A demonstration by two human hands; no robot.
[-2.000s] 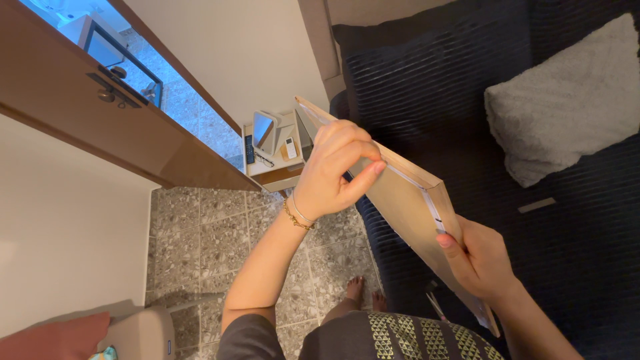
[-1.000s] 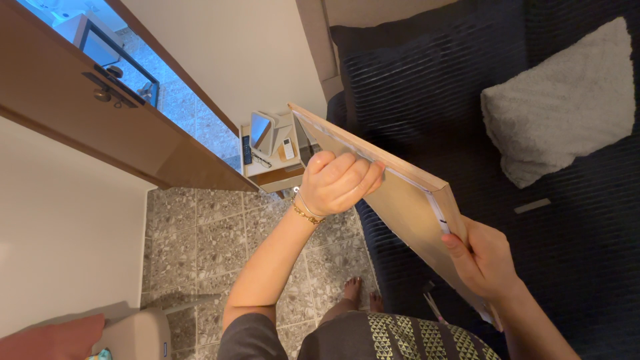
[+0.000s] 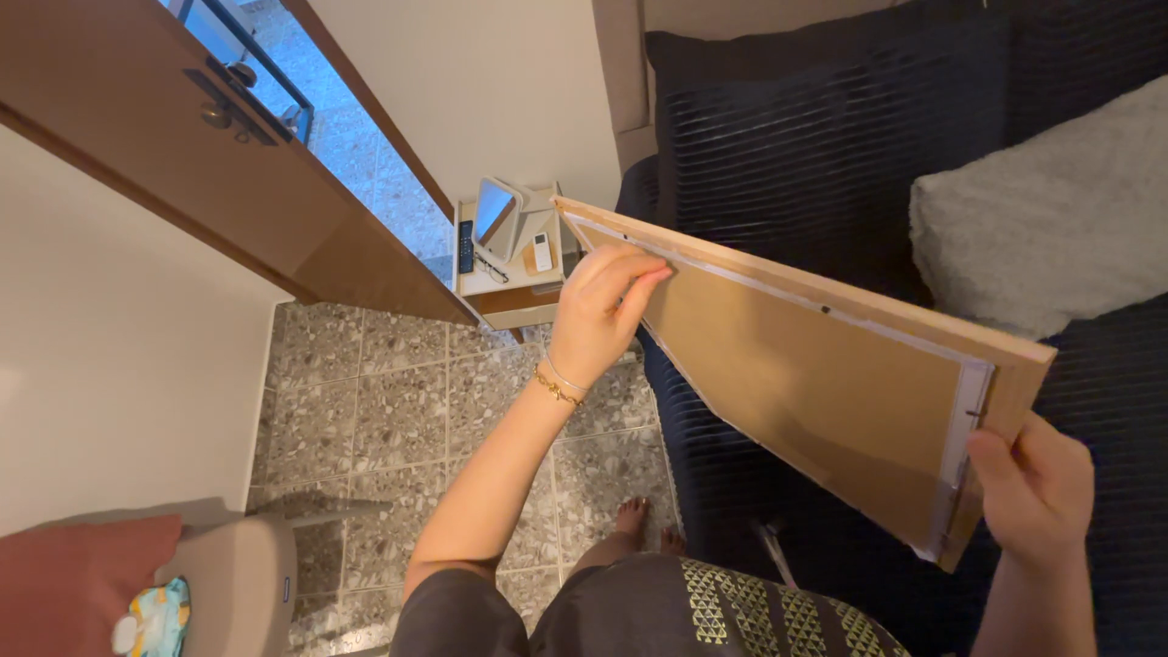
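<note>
A wooden picture frame (image 3: 803, 283) is held tilted in front of me, its brown backing board (image 3: 803, 392) facing me. Small dark tabs show along its inner edge, over white strips. My right hand (image 3: 1036, 484) grips the frame's right end, thumb on the back side. My left hand (image 3: 613, 306), with bracelets at the wrist, is raised by the upper edge near the far left corner; its fingertips are pinched together over the backing, and whether they hold something small cannot be told.
A bed with a dark ribbed cover (image 3: 785, 173) and a grey fluffy pillow (image 3: 1049, 210) lies to the right. A nightstand (image 3: 511, 306) holds a mirror (image 3: 497, 217), remotes and glasses. A brown door (image 3: 246, 173) stands ajar at left. A beige chair (image 3: 246, 575) is at lower left.
My left hand has gone from curled fingers against the frame's upper edge to a pinch, slightly farther toward the far left corner. My right hand keeps its hold on the frame.
</note>
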